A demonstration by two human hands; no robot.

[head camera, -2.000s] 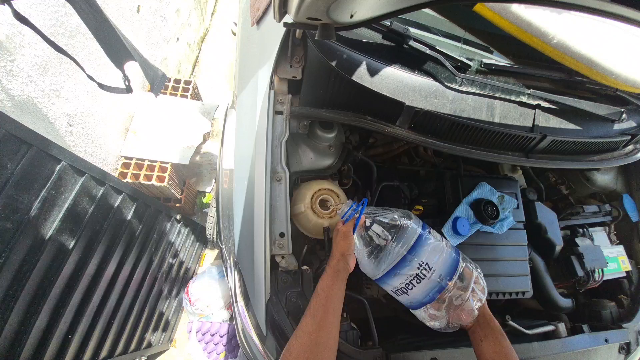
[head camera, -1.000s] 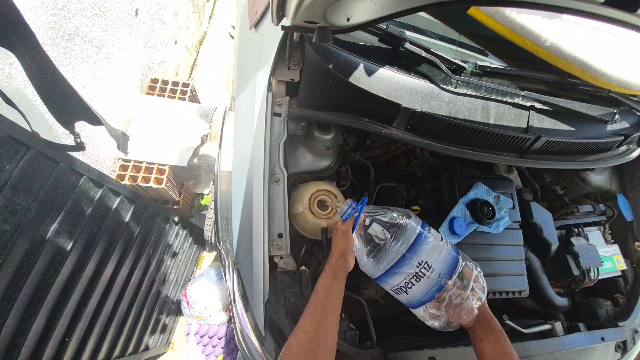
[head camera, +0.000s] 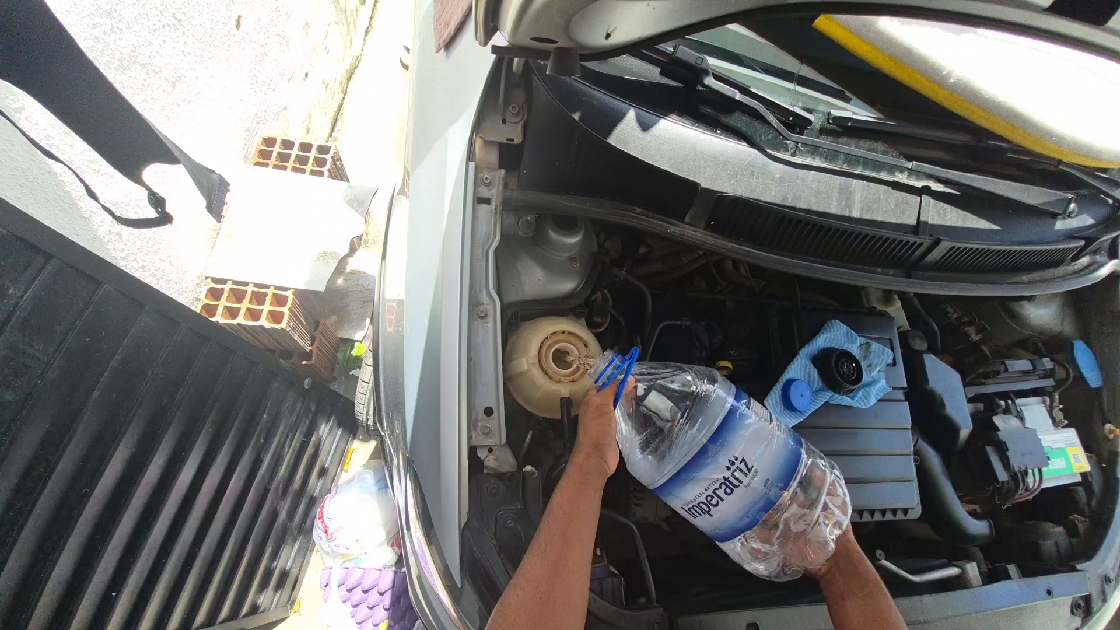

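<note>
A large clear plastic water bottle (head camera: 726,464) with a blue label lies tilted over the engine bay. Its mouth is at the open neck of a yellowed coolant expansion tank (head camera: 553,366), and water runs from it into the neck. My left hand (head camera: 598,429) grips the bottle's neck by its blue carry handle (head camera: 623,376). Under the bottle's base my right hand (head camera: 818,534) supports it, partly seen through the plastic. A blue bottle cap (head camera: 797,395) and a black screw cap (head camera: 837,369) rest on a blue-striped cloth (head camera: 862,346) on the engine cover (head camera: 862,455).
Around the tank are the strut tower (head camera: 560,254), hoses and the fender edge (head camera: 486,350). The battery (head camera: 1054,451) sits at right, wipers (head camera: 787,131) above. Left of the car are hollow bricks (head camera: 249,306), a black ribbed gate (head camera: 149,437) and a plastic bag (head camera: 357,516).
Both hands and the bottle hold nearly the same place at the tank. The black strap at upper left has shifted in view.
</note>
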